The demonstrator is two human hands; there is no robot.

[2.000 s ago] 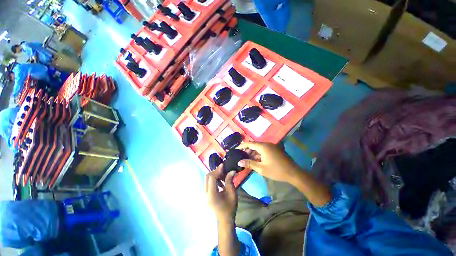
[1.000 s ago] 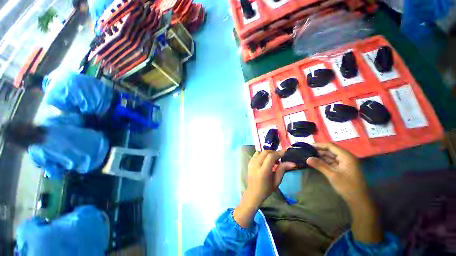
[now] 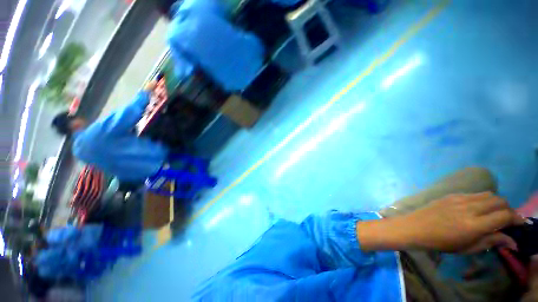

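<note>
My left hand [image 3: 445,224], bare and in a blue sleeve, reaches toward the right edge. Its fingers and thumb close on the left end of a black watch [image 3: 527,234], which the picture's edge cuts off. A small part of the orange-red tray [image 3: 514,264] shows below the watch. A blurred patch of skin at the lower right edge may be my right hand, but too little shows to tell its state. The rest of the tray and its watches are out of view.
My knee [image 3: 472,180] is beside my left hand. A glossy blue floor with a yellow line [image 3: 330,103] crosses the view. Beyond are people in blue smocks, a white stool [image 3: 315,32], a blue stool [image 3: 186,176], a carton [image 3: 240,111] and stacked red trays [image 3: 88,189].
The view has swung left, toward the aisle and other workers. The tray, most of the watch and the hands have shifted to or past the right edge.
</note>
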